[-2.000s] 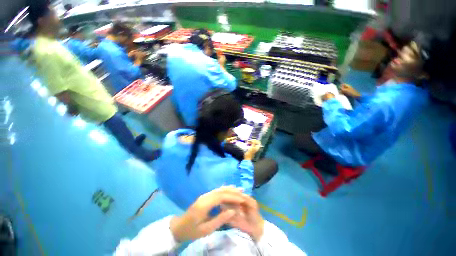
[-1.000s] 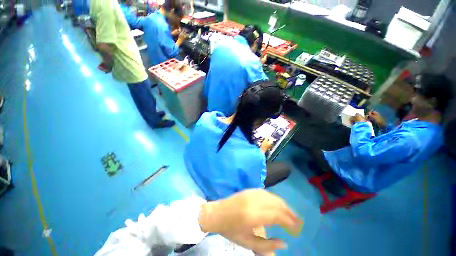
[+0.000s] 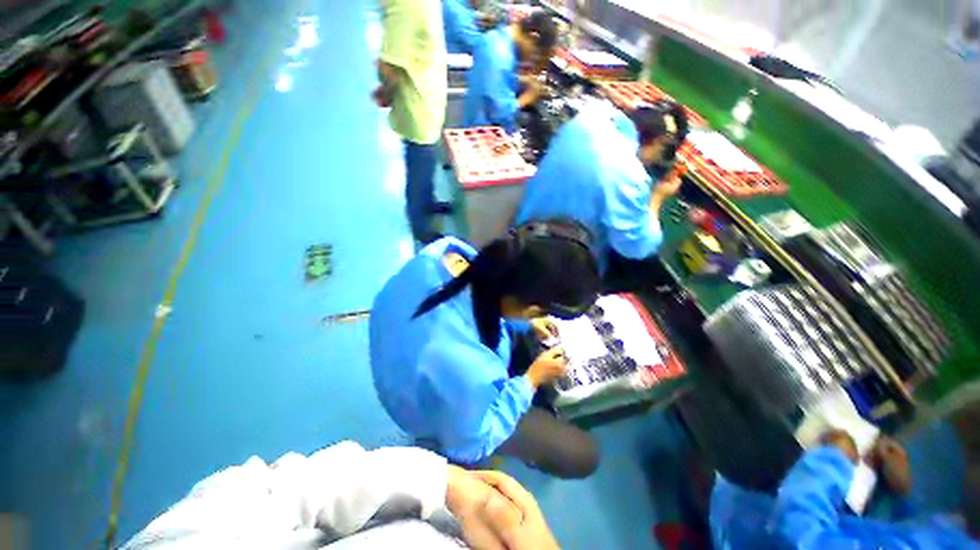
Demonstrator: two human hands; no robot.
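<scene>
My left hand point(image 3: 500, 511), in a white sleeve, is at the bottom edge and partly cut off. Its fingers look bent and blurred, and no object shows in it. My right hand cannot be made out. In front of me a seated worker in blue point(image 3: 441, 349) bends over a tray stack with a red rim point(image 3: 664, 349). White sheets and rows of dark parts point(image 3: 613, 342) lie on it, and the worker's hands are at its near left side.
A stacked grey tray block point(image 3: 768, 344) stands right. Another worker in blue point(image 3: 822, 500) holds something white at lower right. More workers sit beyond, near a red-rimmed tray point(image 3: 489, 156). A person in yellow-green point(image 3: 414, 64) stands in the aisle. Racks point(image 3: 81, 129) stand left.
The view has swung right to left, showing racks on the left and moving the benches rightward. My left hand, earlier raised with spread fingers, is now lower and partly out of the picture.
</scene>
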